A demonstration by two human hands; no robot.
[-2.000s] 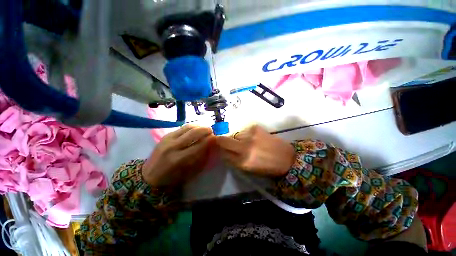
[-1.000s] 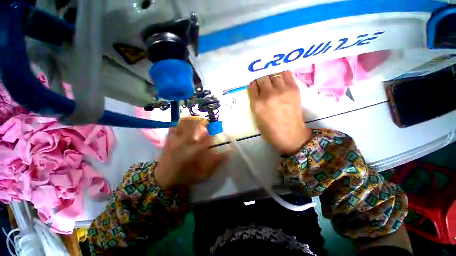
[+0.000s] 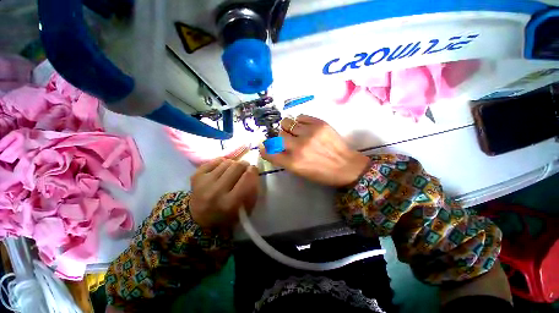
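The white elastic (image 3: 288, 261) hangs from my left hand (image 3: 225, 188) and curves right over the table's front edge. My left hand is closed on it, left of and in front of the needle. My right hand (image 3: 315, 150) lies at the presser foot (image 3: 274, 145) with its blue tip; its fingertips are partly hidden, and I cannot tell if it holds anything. Pink fabric (image 3: 184, 145) lies just left of the needle, beside my left fingertips. Black snips with a blue part (image 3: 298, 101) show behind my right hand, mostly covered.
A large heap of pink pieces (image 3: 58, 189) lies on the left. The machine head (image 3: 392, 36) spans the top, with more pink pieces (image 3: 414, 88) under its arm. A phone (image 3: 518, 121) lies right. White hanks (image 3: 37, 287) are lower left, a red stool (image 3: 539, 269) lower right.
My right hand was over the snips and has moved left and forward to the presser foot. The elastic's upper end has moved from near the needle to my left hand, lower left.
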